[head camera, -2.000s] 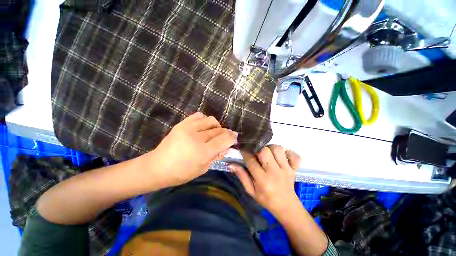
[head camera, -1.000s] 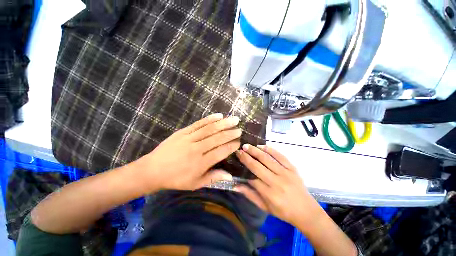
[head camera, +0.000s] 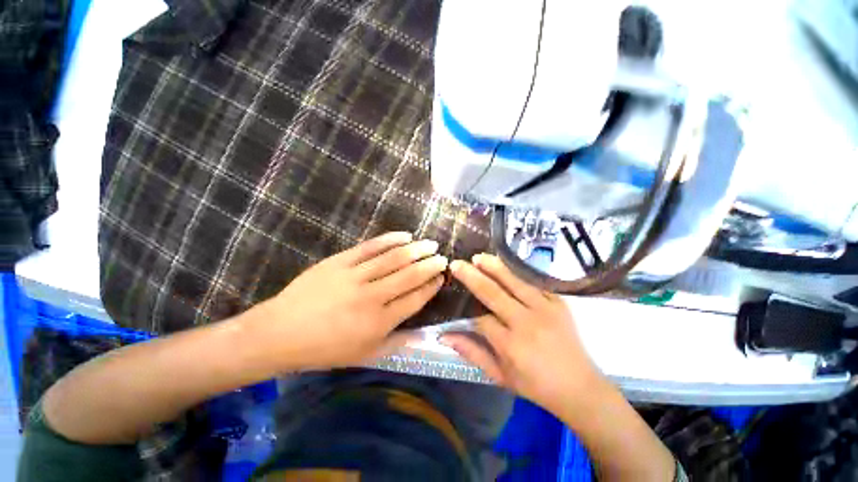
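Observation:
The dark plaid panel [head camera: 254,160] lies spread on the white table, its right part under the head of the sewing machine [head camera: 536,104]. My left hand [head camera: 348,301] holds the panel down with its fingers flat, near the front edge. My right hand [head camera: 527,339] holds the cloth's right corner, fingertips close to the left hand's, thumb at the table edge. A small dark gap or piece shows between the fingertips; I cannot tell which. The needle area is mostly hidden behind the head and the curved metal bar [head camera: 670,202].
A black box-like item [head camera: 795,325] lies near the table's right edge. Black snips [head camera: 581,247] show through the curved bar. A bit of green scissors handle [head camera: 657,297] shows below it. More plaid cloth [head camera: 23,160] is at far left, and blue crates hold pieces below the table.
The machine head and bar appear lower in view and now cover most of the scissors. Both hands have gone from pinching the cloth's front corner to lying flatter on it, fingertips together.

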